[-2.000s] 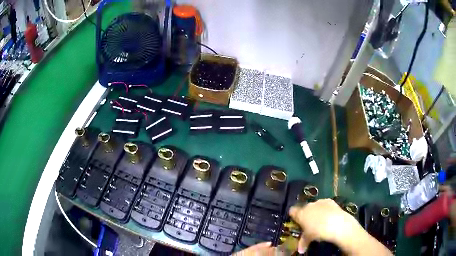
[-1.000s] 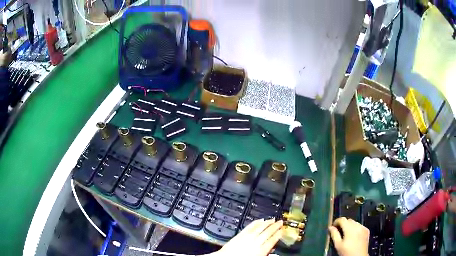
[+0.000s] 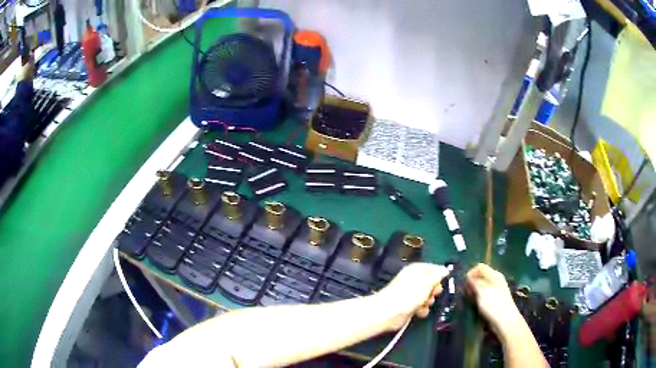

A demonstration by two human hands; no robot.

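A blurred dark elongated piece, apparently a black housing (image 3: 449, 320), stands between my hands. My left hand (image 3: 423, 289) has curled fingers at its left side. My right hand (image 3: 489, 287) is at its upper right edge, fingers bent. The exact grip of both is blurred. No gold plate shows on this piece. To the left, a row of black housings (image 3: 248, 266) lies side by side, each with a brass ring (image 3: 318, 230) at its far end. My left forearm covers the near ends of several.
Behind the row are black parts with white stripes (image 3: 320, 178), a black-and-white stick (image 3: 450, 215), a small box (image 3: 339, 126), screw trays (image 3: 399, 147) and a fan (image 3: 241, 72). At right are a large cardboard box (image 3: 521, 194), more housings (image 3: 550, 327) and a red bottle (image 3: 611, 314).
My left hand has moved right and up, its forearm now crossing the row. The gold plate and brass ring at the rightmost housing no longer show. The view has shifted.
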